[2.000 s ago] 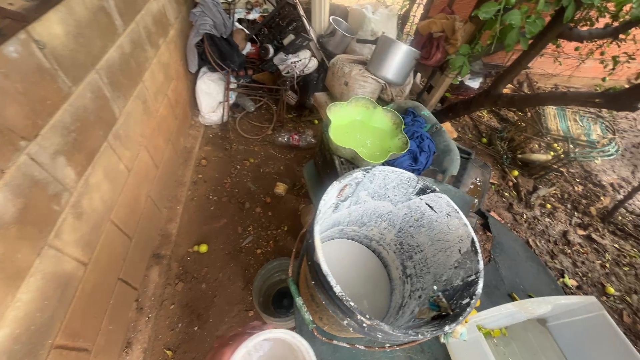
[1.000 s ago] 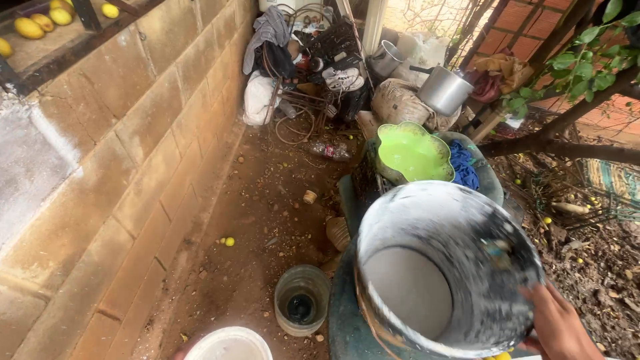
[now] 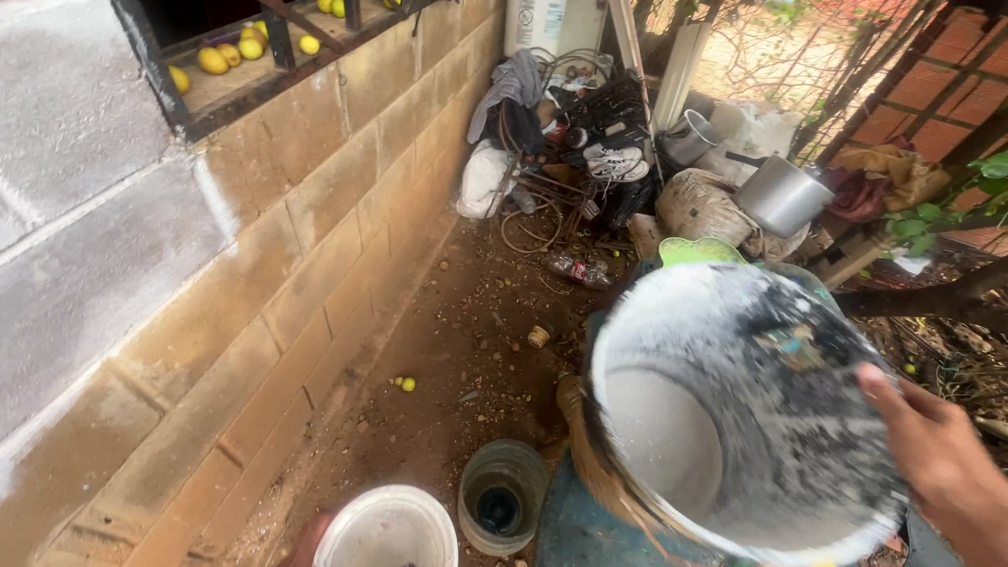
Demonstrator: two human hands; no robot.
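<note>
A large black bucket (image 3: 795, 441), its inside coated with white paint and whitish liquid at the bottom, leans at the right. My right hand (image 3: 937, 449) grips its right rim, thumb on the inner side. At the bottom edge my left hand (image 3: 309, 539) shows only in part, against the left side of a small white plastic bucket (image 3: 386, 528); its fingers are hidden. Between the two buckets, a cloudy plastic container (image 3: 504, 496) with something dark inside stands on the dirt. Straw bristles (image 3: 602, 465) show beside the big bucket, above a bluish-green surface (image 3: 571, 512).
A block wall (image 3: 291, 252), partly painted white, runs along the left, with yellow fruits (image 3: 213, 61) on a window ledge. Behind are a green basin (image 3: 701, 250), an aluminium pot (image 3: 783, 195), a plastic bottle (image 3: 579, 269), shoes (image 3: 617, 163) and piled clutter. A branch (image 3: 929, 303) reaches in from the right.
My right hand has come into view and taken the big bucket's rim; the bucket is now tilted. The small white bucket shows further from the big one. The view has swung left.
</note>
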